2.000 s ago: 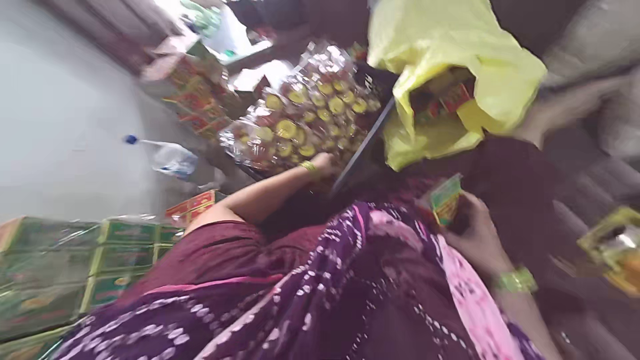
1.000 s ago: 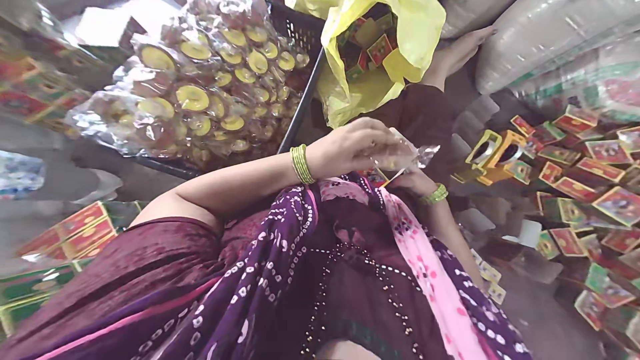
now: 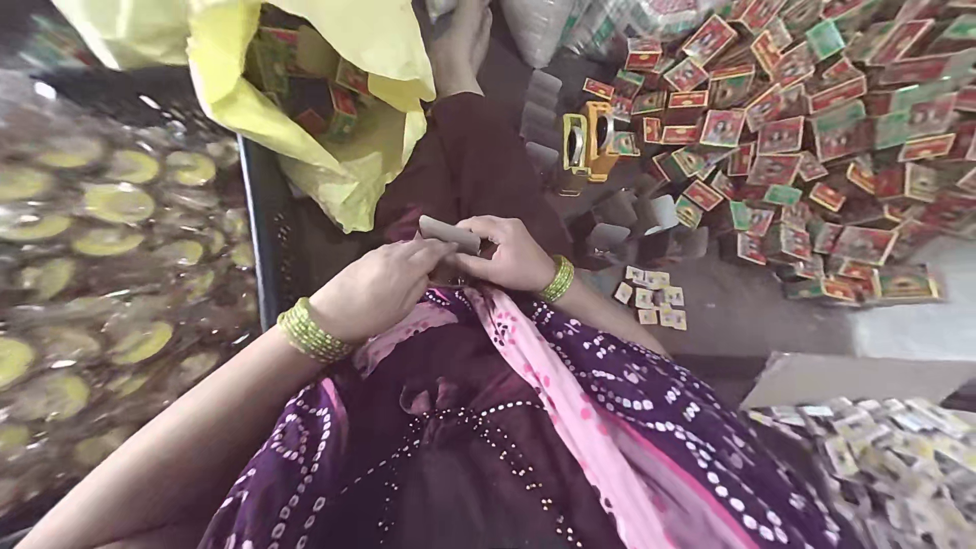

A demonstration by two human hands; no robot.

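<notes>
Above my lap, my left hand and my right hand meet at a small cardboard box with a raised grey flap. The right hand grips the box from its right side. Fingers of the left hand lie over its open end, and whether they hold anything inside is hidden. Left of my hands is a black plastic crate heaped with wrapped packets that have yellow round lids. A yellow plastic bag with red and green boxes inside lies just above my hands.
Many red and green small boxes lie scattered at upper right, beside yellow and orange tape-like rolls. Grey open boxes stand nearer. Small printed pieces lie on the floor, and more fill a carton at lower right.
The left hand was at the packets two seconds ago, then came to the right hand, where a clear wrapped item showed. Now a box's grey flap shows between them. The view has swung right.
</notes>
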